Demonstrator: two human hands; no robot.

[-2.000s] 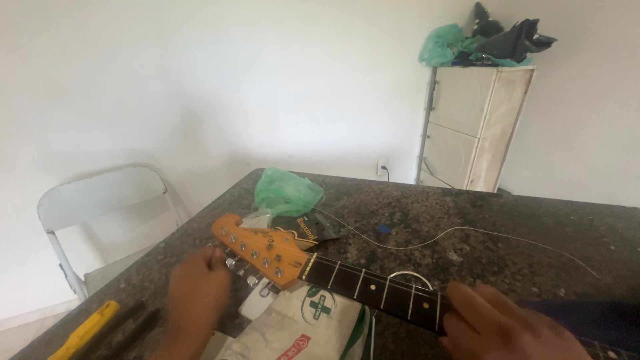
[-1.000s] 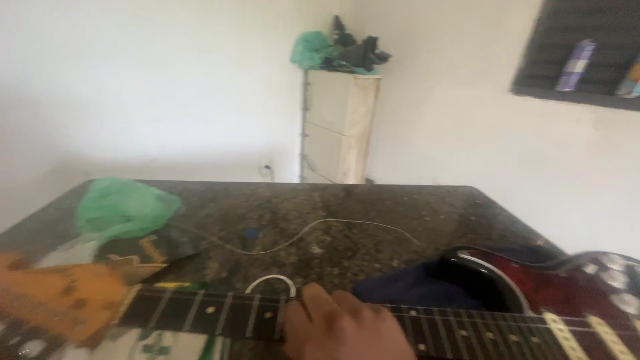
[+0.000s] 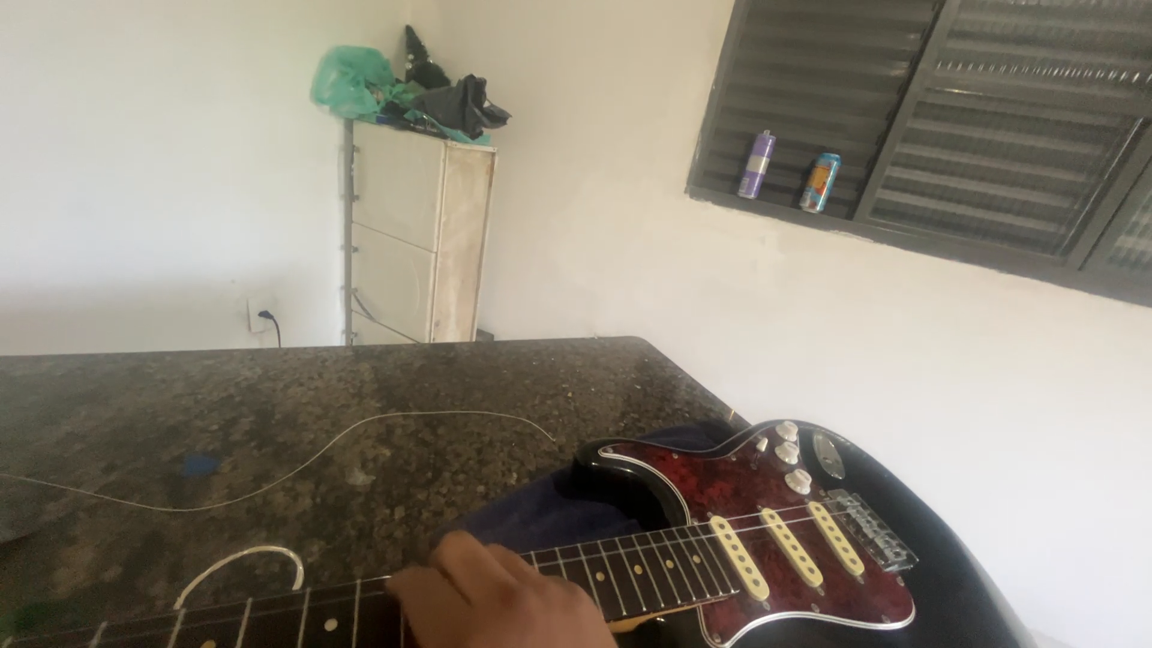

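Note:
A black electric guitar with a red tortoiseshell pickguard [image 3: 670, 468] lies across the bottom and right of the head view. My right hand [image 3: 504, 594] rests over its dark fretboard [image 3: 337, 616], fingers curled at the neck's far edge; whether they pinch a string is hidden. At least one thin string runs over the cream pickups [image 3: 792, 547] to the metal bridge [image 3: 873, 531]. A dark blue cloth [image 3: 549, 513] lies under the body. My left hand is out of view, as is the headstock.
On the speckled stone table [image 3: 432, 373] are a loose curved string [image 3: 360, 425], a small blue piece [image 3: 200, 464] and a pale curved strip [image 3: 243, 551] behind the neck. Beyond stand a worn cabinet [image 3: 396, 225] topped with bags, and two cans [image 3: 757, 166] on the window ledge.
The view has swung to the right, from the headstock to the guitar's body. My left hand, at the tuning pegs two seconds ago, has left the view. My right hand is still at the neck.

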